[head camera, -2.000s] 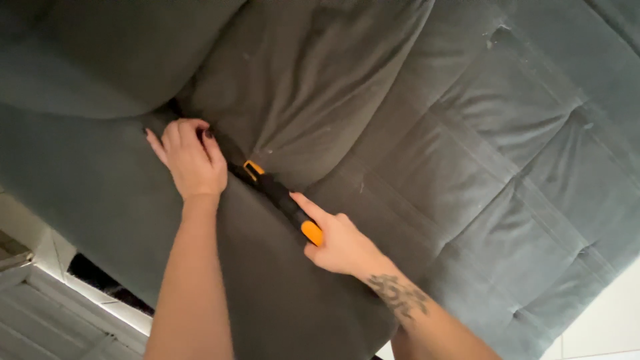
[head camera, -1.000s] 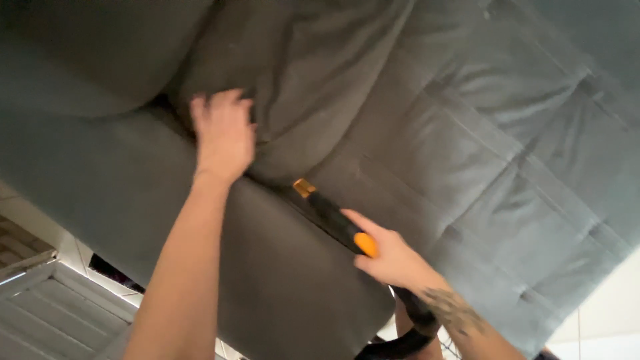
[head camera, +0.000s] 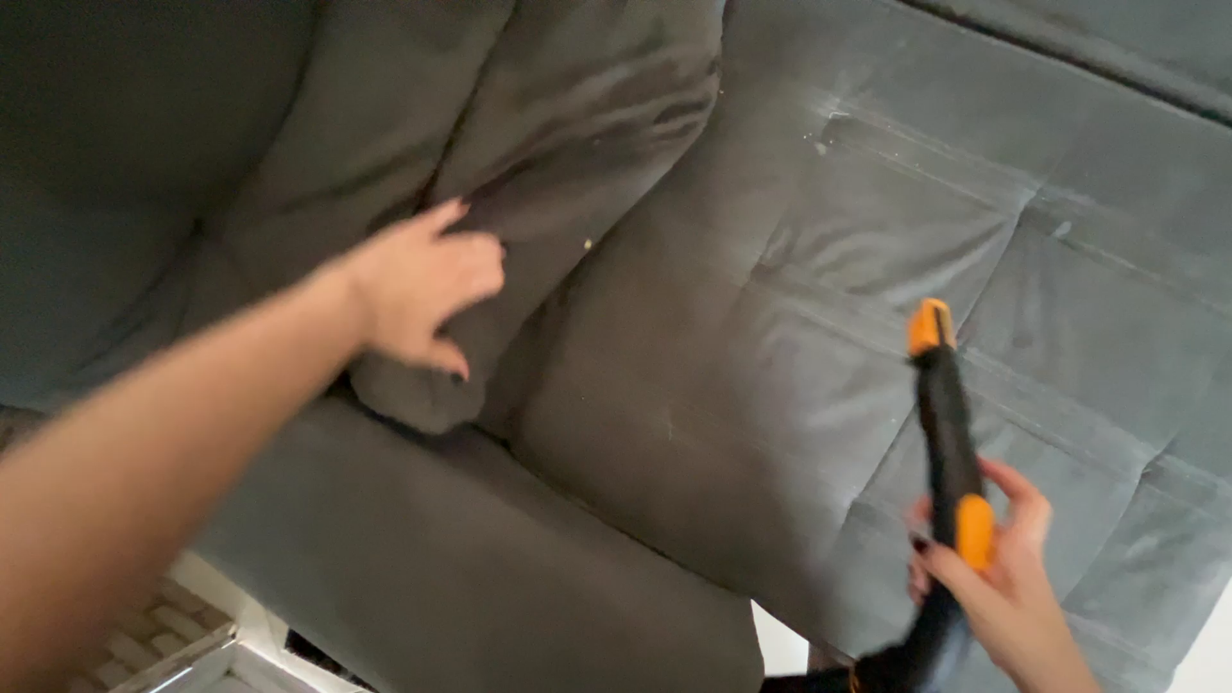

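My left hand [head camera: 428, 289], fingers apart, is over the grey back cushion [head camera: 597, 125] of a sofa; whether it touches the fabric cannot be told. On the right, my right hand [head camera: 1001, 558] grips a black and orange vacuum cleaner handle [head camera: 948, 452]. Its orange-tipped nozzle [head camera: 931, 327] points up over the tufted seat cushion [head camera: 818, 385], with a black hose [head camera: 895, 664] at the lower end. Small pale specks [head camera: 820, 148] lie on the seat fabric, and a pale crumb [head camera: 587, 244] is on the back cushion's edge.
The sofa's padded armrest [head camera: 500, 568] runs along the lower left, with a dark crevice beside the cushions. A light-framed object [head camera: 207, 664] stands at the bottom left corner. White floor [head camera: 1208, 645] shows at the lower right.
The nozzle has left the crevice by the armrest and moved right, over the seat. My left hand has moved from the crevice onto or over the back cushion. The view has shifted.
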